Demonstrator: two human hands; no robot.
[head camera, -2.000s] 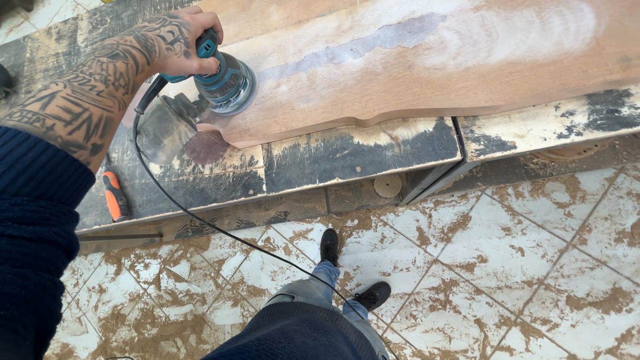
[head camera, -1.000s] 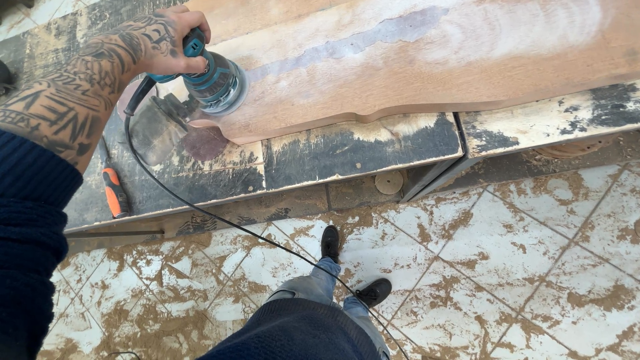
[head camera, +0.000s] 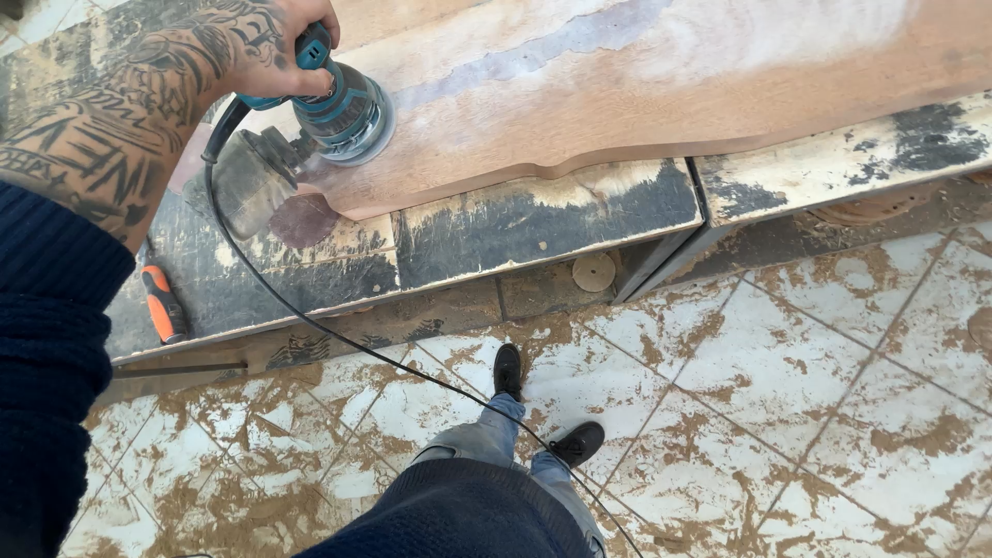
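Note:
My left hand (head camera: 291, 50), its tattooed arm coming in from the left, is closed around the top of a teal random orbital sander (head camera: 341, 116). The sander's round pad lies on the near left end of a wooden board (head camera: 496, 116). A pale grey-violet streak and whitish patches mark the board's face. Behind the pad, a cloudy dust canister (head camera: 252, 182) sticks out to the left. Partly under the canister lies a dark reddish sanding disc (head camera: 304, 220). My right hand is not in view.
An orange and black tool handle (head camera: 163, 304) lies near the front edge of the worn workbench (head camera: 542, 225). The black power cord (head camera: 341, 337) hangs over that edge and crosses my legs. A round disc (head camera: 594, 272) sits below the benchtop. Sawdust covers parts of the tiled floor (head camera: 775, 372).
Compared with two seconds ago, my left hand and the sander have shifted slightly left along the board. The grip on the sander is unchanged.

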